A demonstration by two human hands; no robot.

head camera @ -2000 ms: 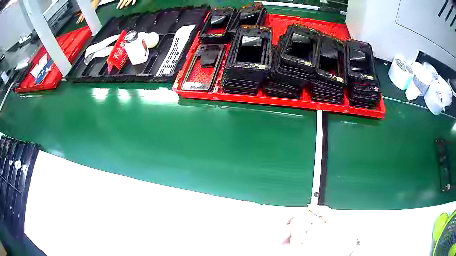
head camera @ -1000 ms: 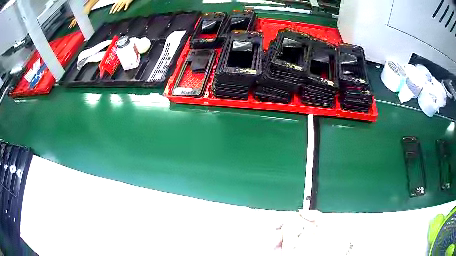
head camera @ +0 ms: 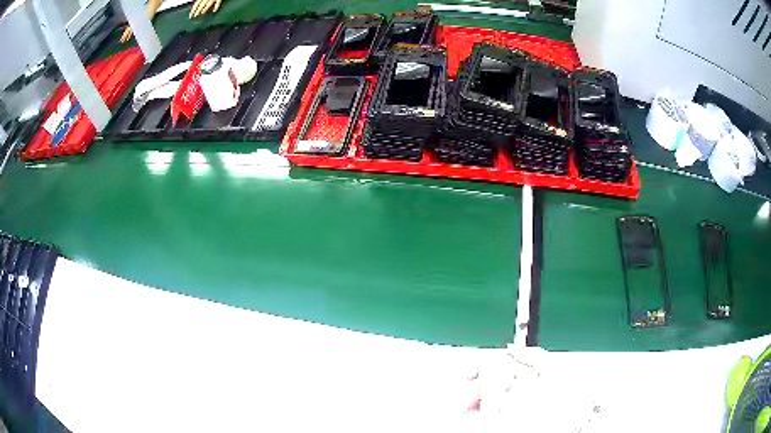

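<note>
Two black phone middle frames lie on the green belt at the right, one nearer the middle point(head camera: 644, 271) and a narrower-looking one point(head camera: 715, 269). A washed-out, hand-like shape shows over the glaring white mat point(head camera: 211, 347) at the bottom. Glare hides its outline and fingers, so I cannot tell which of my hands it is or what it holds. Faint dark specks show to its right. No other hand of mine can be made out.
A red tray point(head camera: 473, 175) holds stacked black frames point(head camera: 404, 110). A black ribbed tray point(head camera: 182, 134) has a white bottle point(head camera: 220, 84). White rolls point(head camera: 668, 121) sit by a white machine point(head camera: 634, 38). A green fan point(head camera: 755, 397) is at the lower right. Another person's fingers show at the top left.
The phone frame first seen at the far right has moved left along the green belt, and a second one has followed it. The washed-out shape stays near the same place.
</note>
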